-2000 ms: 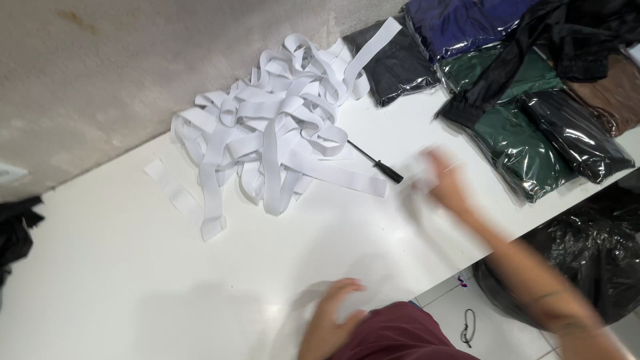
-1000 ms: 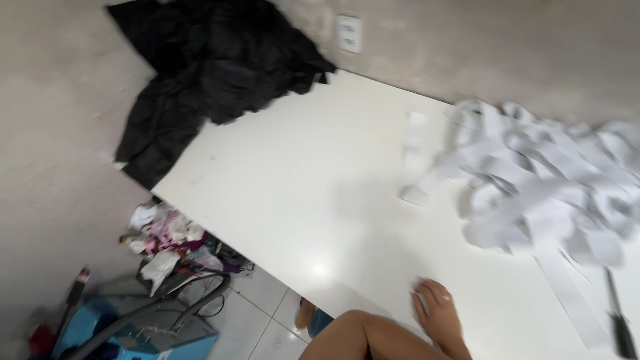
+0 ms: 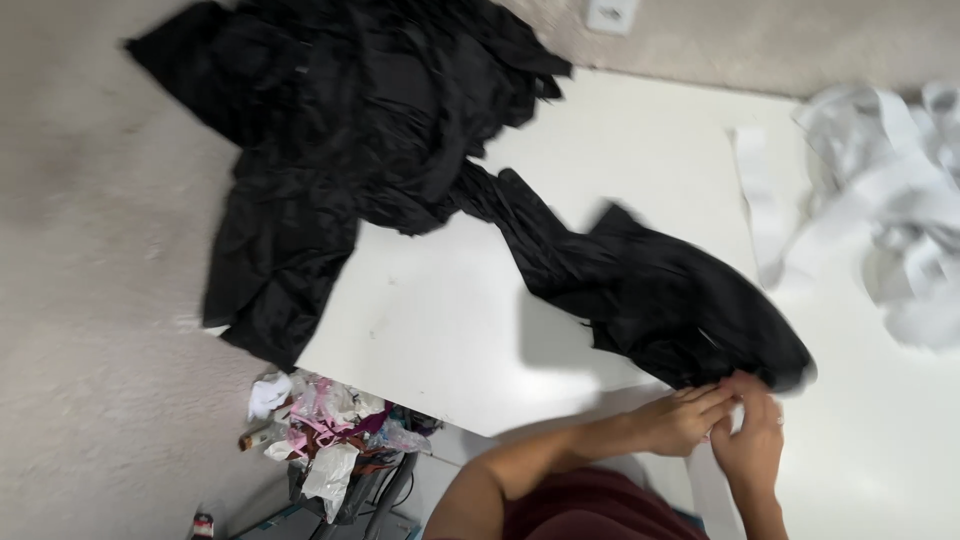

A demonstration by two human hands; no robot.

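A length of black fabric (image 3: pixel 660 292) stretches across the white table from a large black fabric heap (image 3: pixel 390 97) at the upper left. Its near end is gripped by my left hand (image 3: pixel 686 420), at the table's front side. Close against it, my right hand (image 3: pixel 754 435) has its fingers at the same edge of the cloth; blur hides whether they pinch it. A white strip hangs or lies below my hands, and I cannot tell what it is fixed to.
Tangled white elastic bands (image 3: pixel 885 187) lie at the right, with a short white strip (image 3: pixel 759 195) beside them. A rough wall with a socket (image 3: pixel 611 15) borders the table. Below its left edge are fabric and plastic scraps (image 3: pixel 337 412).
The view has swung left. The black cloth, earlier all in the heap at the table's far left, now reaches over to my hands, which have come together at its end.
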